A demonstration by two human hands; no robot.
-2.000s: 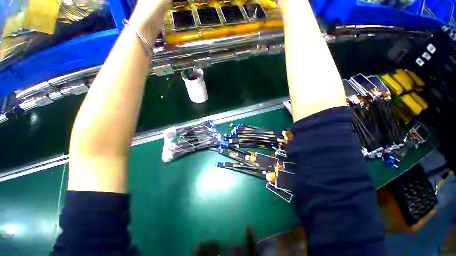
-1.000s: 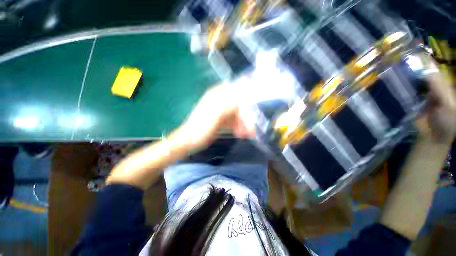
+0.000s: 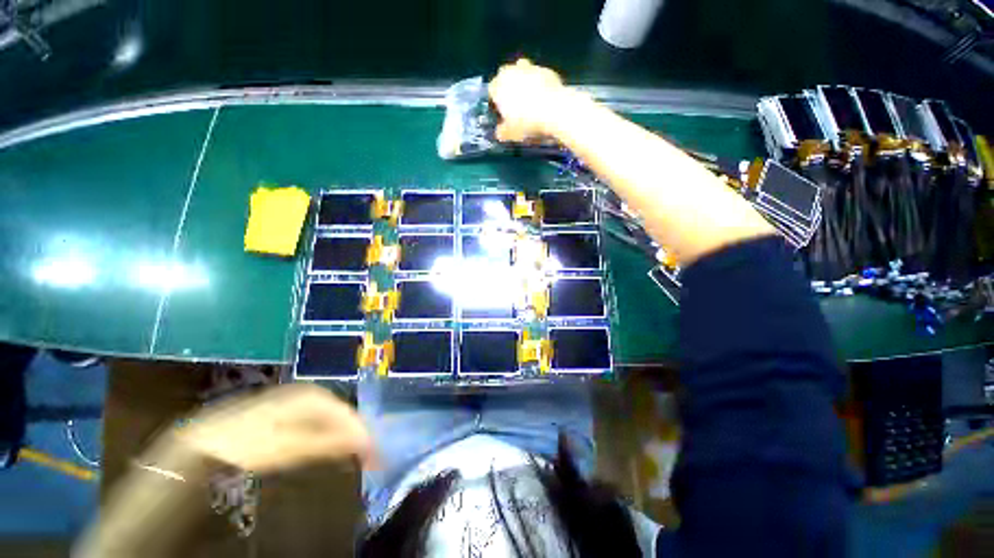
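A clear blister tray [image 3: 458, 325] holding rows of dark display modules with orange tails lies flat on the green mat in front of me, with glare at its centre. My right hand [image 3: 529, 100] is beyond the tray, its fingers closed on the right part of a clear plastic bag [image 3: 467, 118] at the mat's back edge. The hand hides part of the bag. My left hand [image 3: 300, 427] is blurred below the tray's front left corner, off the mat; its fingers cannot be made out.
A yellow stack of pads [image 3: 277, 220] lies left of the tray. Display-and-cable assemblies [image 3: 872, 207] lie fanned at the right, with loose displays [image 3: 789, 192] nearer, partly behind my right forearm. A white cylinder [image 3: 628, 20] stands at the back. A dark crate [image 3: 896, 420] is below the bench at right.
The tray, held in both hands a second ago, now lies on the mat. Both hands have let go of it; the right has moved to the bag, the left down and left.
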